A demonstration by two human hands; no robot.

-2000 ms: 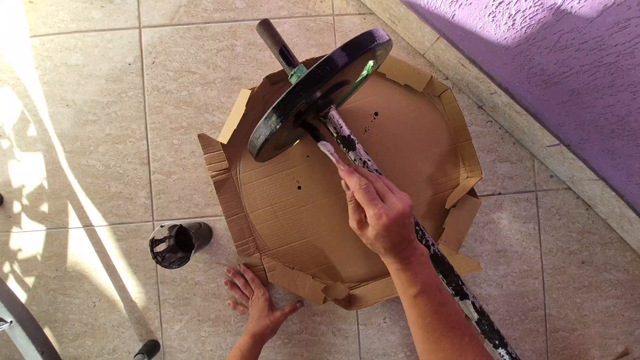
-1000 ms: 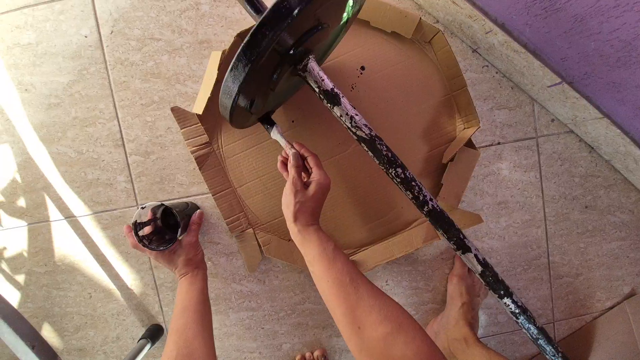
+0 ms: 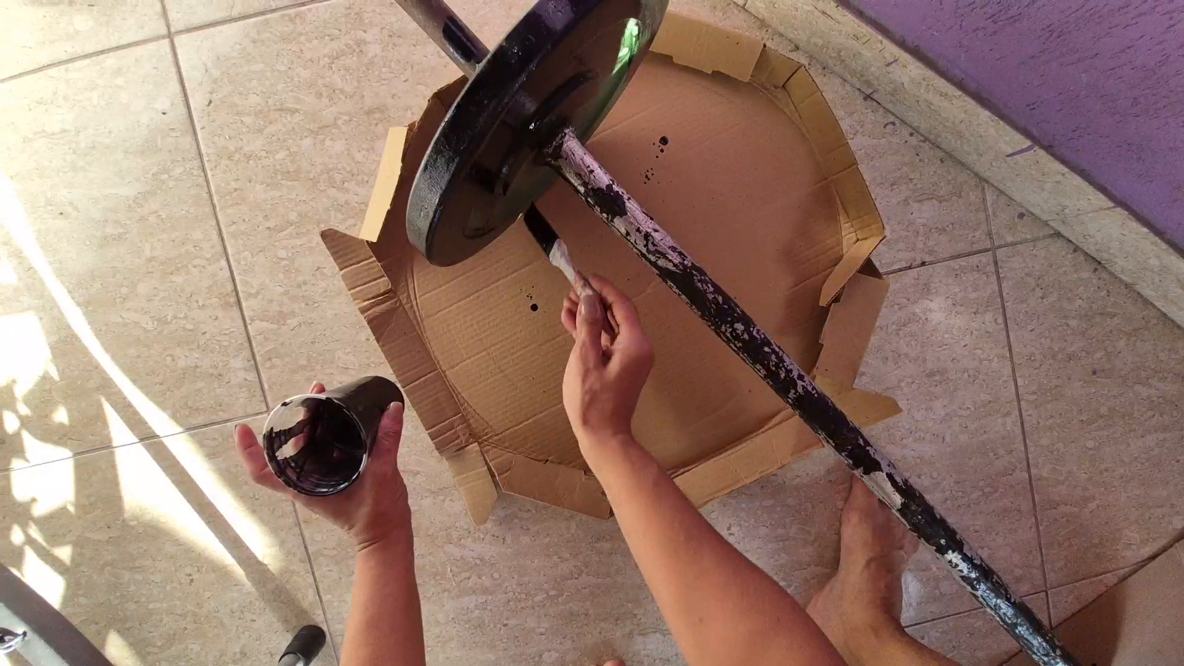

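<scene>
My left hand (image 3: pixel 356 490) is wrapped around a clear cup (image 3: pixel 319 444) coated inside with black paint, tilted so its mouth faces me. In my right hand (image 3: pixel 606 361) is a paintbrush (image 3: pixel 558 254) with black bristles; its tip is at the underside of a glossy black weight plate (image 3: pixel 527 129), and the contact there is hidden. The plate sits on a metal bar (image 3: pixel 740 342) whose black and pale surface looks patchy and flaking. Beneath the plate lies a round piece of cardboard (image 3: pixel 721 222) with folded-up edges and a few black paint drops.
A purple wall (image 3: pixel 1045 83) with a stone baseboard (image 3: pixel 971 111) runs along the upper right. My bare foot (image 3: pixel 865 564) is beside the bar. At the lower left are a metal frame (image 3: pixel 42 615) and a black-capped tube end (image 3: pixel 303 643) above the tiled floor (image 3: pixel 185 573).
My left hand, resting empty on the floor two seconds ago, took hold of the cup and has lifted it. My right hand with the brush moved from beside the bar to below the plate.
</scene>
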